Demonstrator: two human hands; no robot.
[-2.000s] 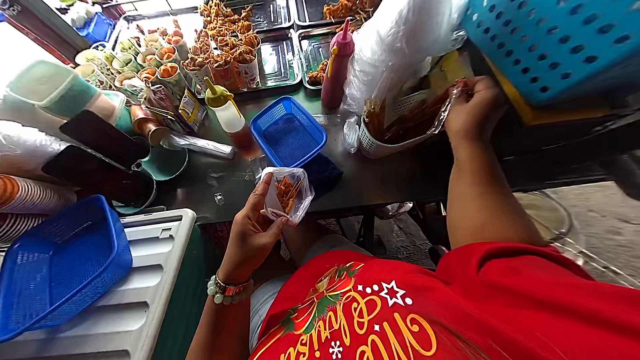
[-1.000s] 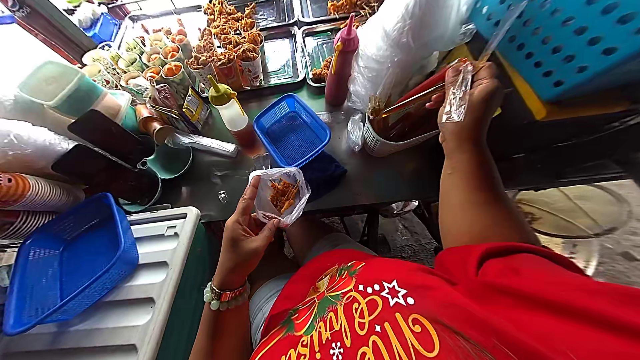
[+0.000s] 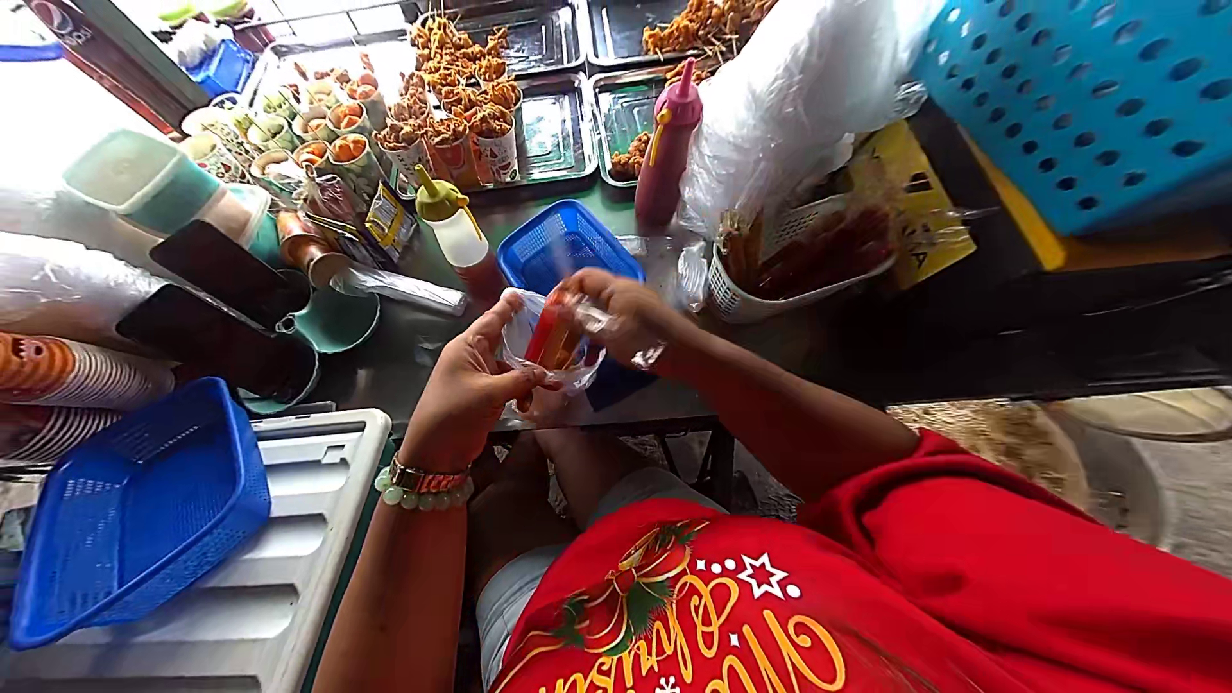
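Observation:
My left hand (image 3: 476,380) grips the rim of a small clear plastic bag (image 3: 520,332) that holds fried food, low over the counter. At the bag's mouth is my right hand (image 3: 621,313), blurred, its fingers shut on a red packet (image 3: 549,332) and some crinkled clear plastic. The packet's lower end is inside the bag. Just behind the bag lies a blue plastic basket (image 3: 568,241). Right of it, a white basket (image 3: 736,303) holds wooden sticks and dark red packets.
Squeeze bottles, one with a green cap (image 3: 457,236) and one pink (image 3: 666,144), stand behind. Metal trays (image 3: 553,125) and paper cups of fried food (image 3: 448,144) fill the back. A blue basket (image 3: 144,510) rests on a white lid (image 3: 289,539) at left; a turquoise crate (image 3: 1078,106) stands right.
My right hand has moved left from the white basket to the bag, bringing the red packet and clear plastic. My left hand still holds the bag.

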